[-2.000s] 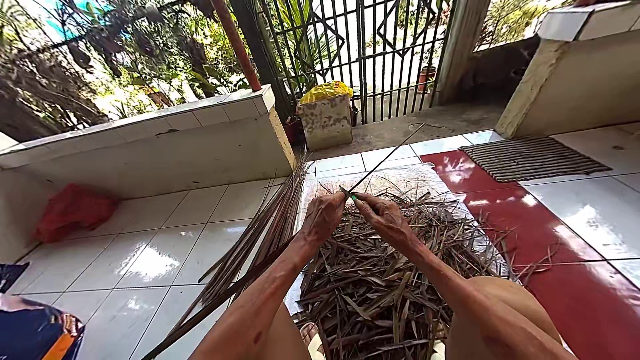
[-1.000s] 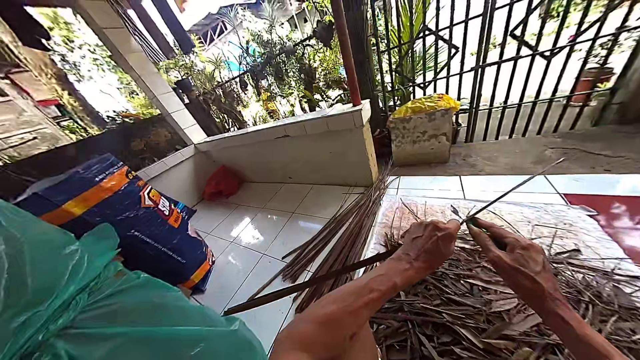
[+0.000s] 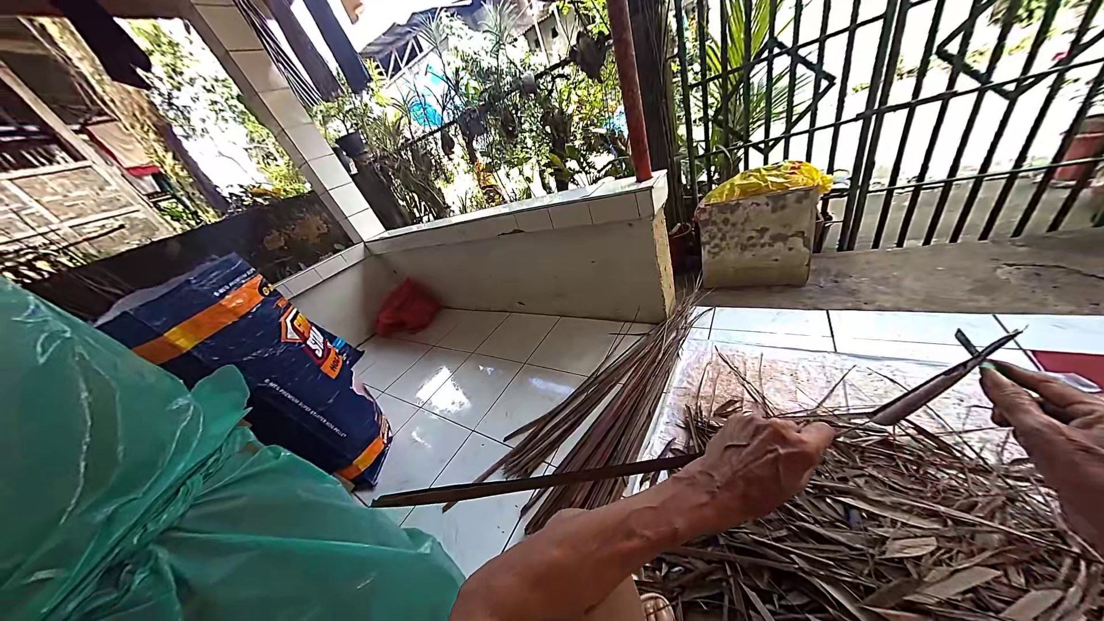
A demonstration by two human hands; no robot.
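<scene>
My left hand (image 3: 768, 457) is closed around a long dry brown palm frond strip (image 3: 535, 483), whose free end reaches left past my forearm. To its right, my right hand (image 3: 1035, 405) has thumb and fingers pinched at the far part of the strip, beside a dark, thin piece and something small and green at the fingertips. Whether that piece is a blade cannot be told. Under both hands lies a heap of dry leaf scraps (image 3: 862, 535) on a pale sheet (image 3: 716, 371). A bundle of long dry leaf strips (image 3: 595, 423) rests on the tiles left of the heap.
A green plastic bag (image 3: 216, 517) bulges at the near left, with a dark blue sack (image 3: 285, 388) bearing writing behind it. A red bag (image 3: 408, 308) lies by the low wall (image 3: 535, 259). A concrete block (image 3: 759, 237) with yellow plastic on top stands before the metal gate (image 3: 862, 121).
My hands were close together on the strip and are now apart, the right one farther right. The view has swung left, bringing the green bag and blue sack in.
</scene>
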